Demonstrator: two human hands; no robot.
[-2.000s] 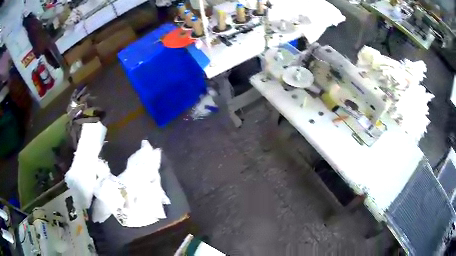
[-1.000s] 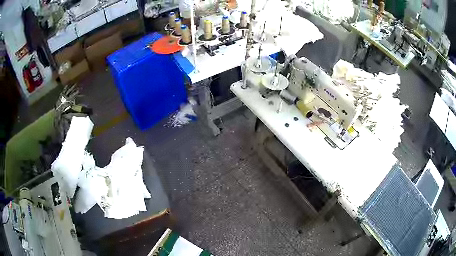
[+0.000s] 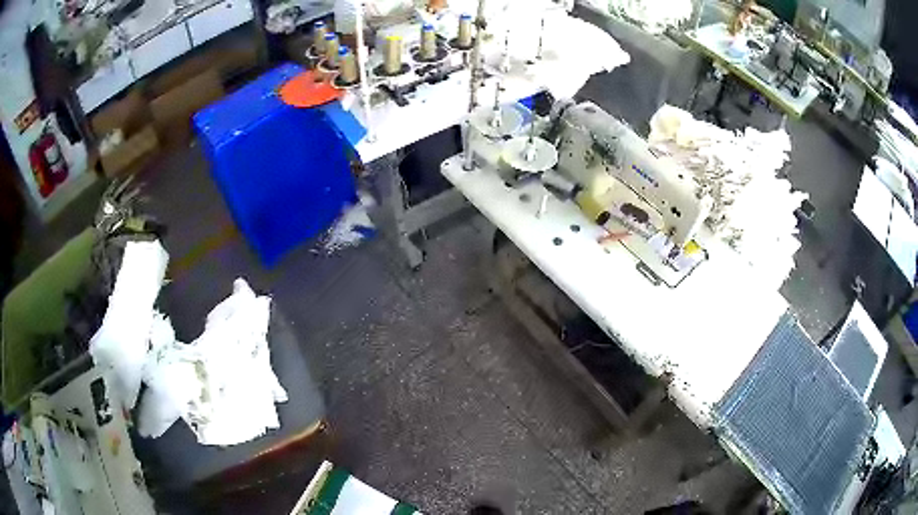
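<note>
Neither of my hands is in the picture. White garment pieces [image 3: 226, 372] lie in a loose heap on the dark side table [image 3: 287, 342] at the lower left. A cream-white sewing machine [image 3: 629, 181] stands on its white table [image 3: 604, 267] at centre right. A large heap of white pieces [image 3: 745, 191] lies behind that machine. The green-and-white striped stool [image 3: 352, 499] is cut off by the bottom edge.
A tall blue bin [image 3: 277, 166] stands on the floor at left of centre. An orange-red disc [image 3: 310, 90] and thread cones [image 3: 394, 50] are behind it. A grey ribbed panel [image 3: 800, 412] is at lower right. A pale green bin [image 3: 40, 312] is at left. Dark speckled floor runs between the tables.
The view has turned and shifted, so the machine, bin and side table sit further left in the picture. No object has visibly moved.
</note>
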